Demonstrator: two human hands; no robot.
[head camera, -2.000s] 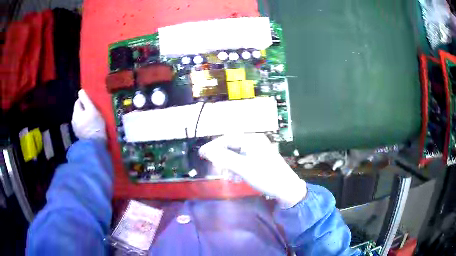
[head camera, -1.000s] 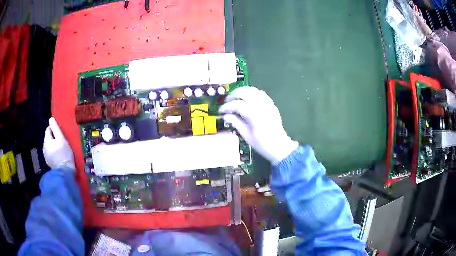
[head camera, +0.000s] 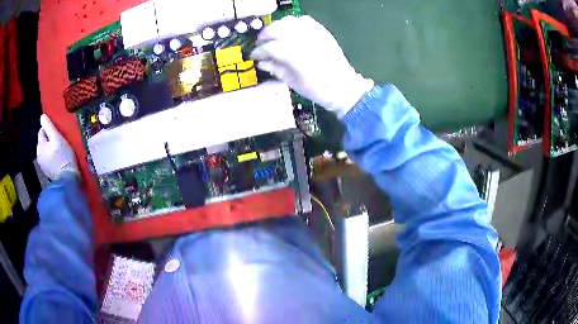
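Observation:
The power supply board (head camera: 152, 180) lies component side up on the red mat (head camera: 253, 207), slightly tilted in view. Two long white heatsinks (head camera: 196, 123) cross it. The yellow and brown transformer (head camera: 193, 76) sits between them, with dark red-copper chokes (head camera: 122, 76) to its left. My gloved right hand (head camera: 304, 60) is over the board's right part, beside the yellow blocks, fingers bent together; a thin black strand lies at the fingertips, and whether they grip it cannot be told. My gloved left hand (head camera: 56, 150) is at the mat's left edge, beside the board, holding nothing visible.
A green bench surface (head camera: 431, 57) lies right of the mat. Boards with red-orange edges (head camera: 523, 88) stand upright at the far right. Silver rails (head camera: 353, 253) are at lower right. A printed white paper or packet (head camera: 128, 288) is at lower left. Dark items with yellow hang at far left.
The view has shifted, so the board sits higher and further left. My right hand went from the lower heatsink to the yellow blocks and stays there. My left hand remains at the mat's left edge.

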